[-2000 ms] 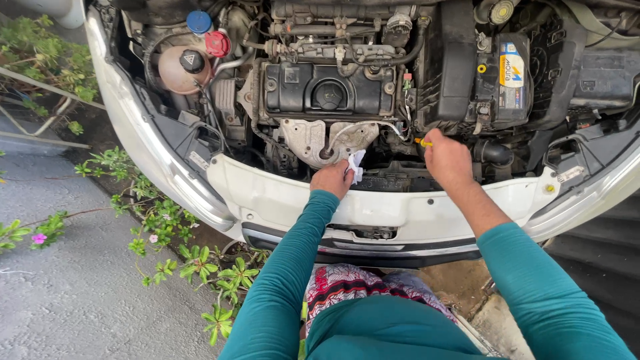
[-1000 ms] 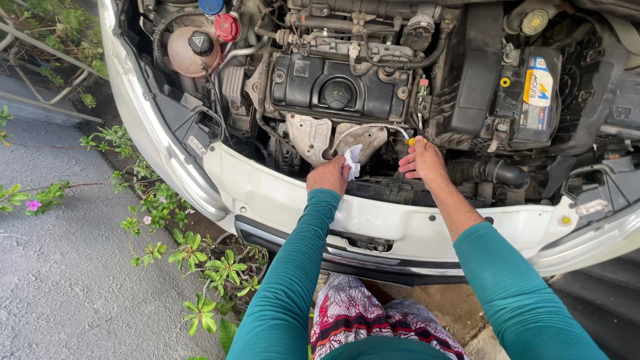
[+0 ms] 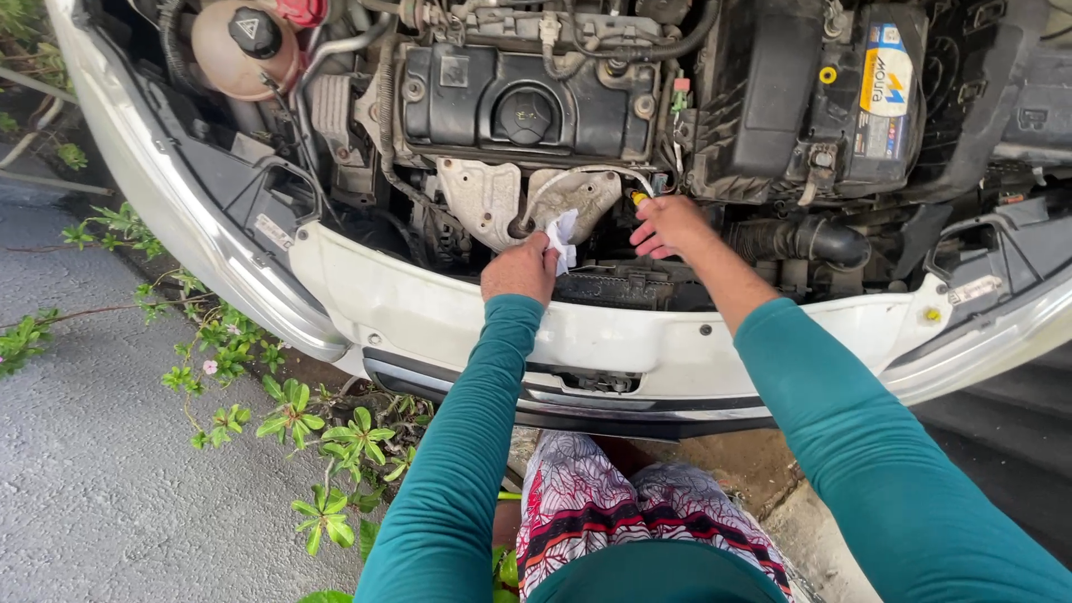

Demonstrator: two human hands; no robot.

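My left hand (image 3: 521, 266) is closed on a crumpled piece of white paper or cloth (image 3: 562, 239), in front of the metal exhaust heat shield (image 3: 479, 198). At the right end of that shield, my right hand (image 3: 672, 228) is at a yellow dipstick handle (image 3: 639, 198), its thumb and index finger against it and the other fingers loosely spread. A pale curved cable (image 3: 596, 169) arches over the shield close to the handle. Behind both hands lies the black engine cover with its oil filler cap (image 3: 525, 115).
The white front panel (image 3: 603, 335) of the car runs below my forearms. A coolant reservoir (image 3: 239, 59) stands at the left, and a car battery (image 3: 883, 96) at the right beside a black air filter housing (image 3: 758, 92). Leafy plants (image 3: 289, 414) grow against the bumper's left side.
The right hand's fingers, wrapped round the yellow handle two seconds ago, are now more spread at it. The left hand still holds the white piece. The view is closer to the engine.
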